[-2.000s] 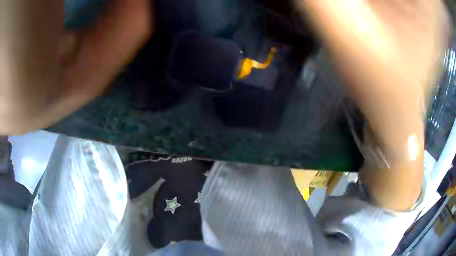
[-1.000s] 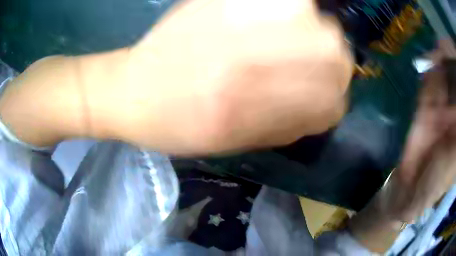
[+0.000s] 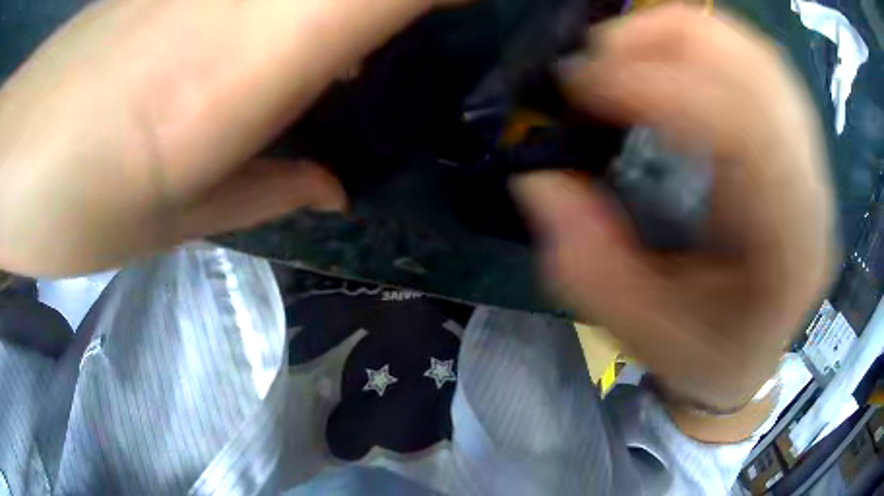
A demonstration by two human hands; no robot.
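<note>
A black display module with an orange flex tail [image 3: 524,128] is in the middle at the top, dark and blurred, so its outline does not show clearly. My right hand [image 3: 708,184] is curled around its right side, with thumb and finger on either side of the tail. My left hand [image 3: 291,107] reaches in from the left with its thumb near the dark area. Its other fingers are cut off or hidden at the top, so its hold cannot be told. A greyish crumpled clear piece [image 3: 664,179] shows inside the curl of my right hand.
The dark green work surface [image 3: 388,247] ends at a near edge above my lap. A white crumpled strip [image 3: 841,53] lies at the upper right. A yellowish box [image 3: 599,351] shows below the table edge. A white rail [image 3: 834,417] and shelved boxes show at lower right.
My left hand has drawn back from across the middle to the left. My right hand has moved in from the far right to the orange tail. The view has shifted.
</note>
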